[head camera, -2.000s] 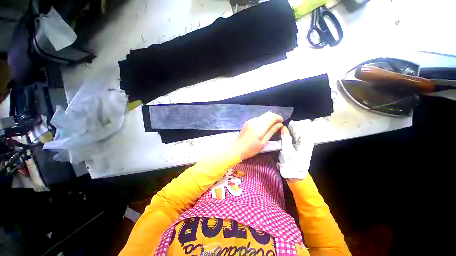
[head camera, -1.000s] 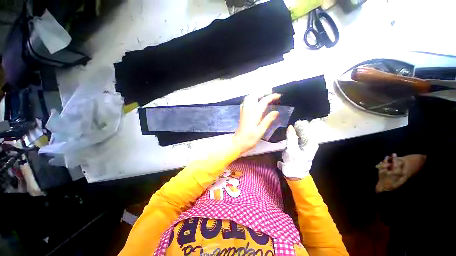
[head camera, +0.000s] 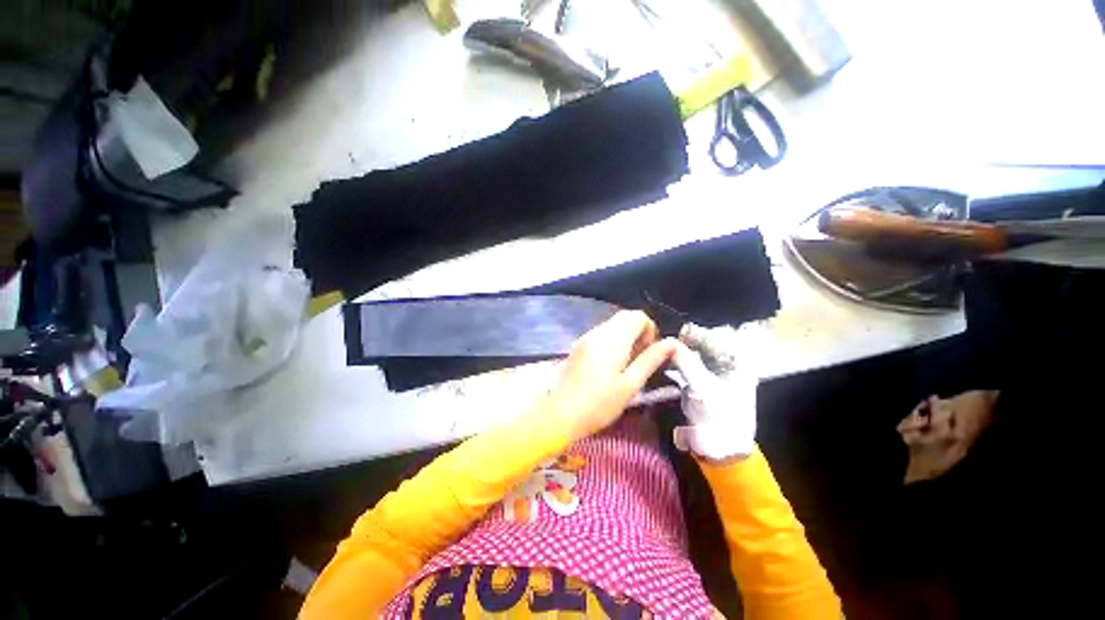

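A grey-blue interfacing strip (head camera: pixel 467 329) lies flat on a dark fabric piece, with the dark border showing at its left end. Under it is a low pile of black fabric pieces (head camera: pixel 721 273). My bare left hand (head camera: pixel 606 369) holds the strip's right end, which bends down towards the table's front edge. My right hand (head camera: pixel 717 400), in a white glove, has its fingertips against my left fingertips. The strip's end is hidden between the hands, so the right hand's grip cannot be made out.
A thick black stack (head camera: pixel 497 188) lies behind. Scissors (head camera: pixel 746 131) and a steam iron (head camera: pixel 891 248) are at right. A whitish translucent heap (head camera: pixel 224 339) is at left. A grey metal tool (head camera: pixel 533 51) and metal block (head camera: pixel 794 42) are at the back. Another person's hand (head camera: pixel 951 434) shows at right.
My left hand has drawn back from over the strip to its right end, now bent down, and meets my right fingertips. The view has tilted up, showing more of the table's back.
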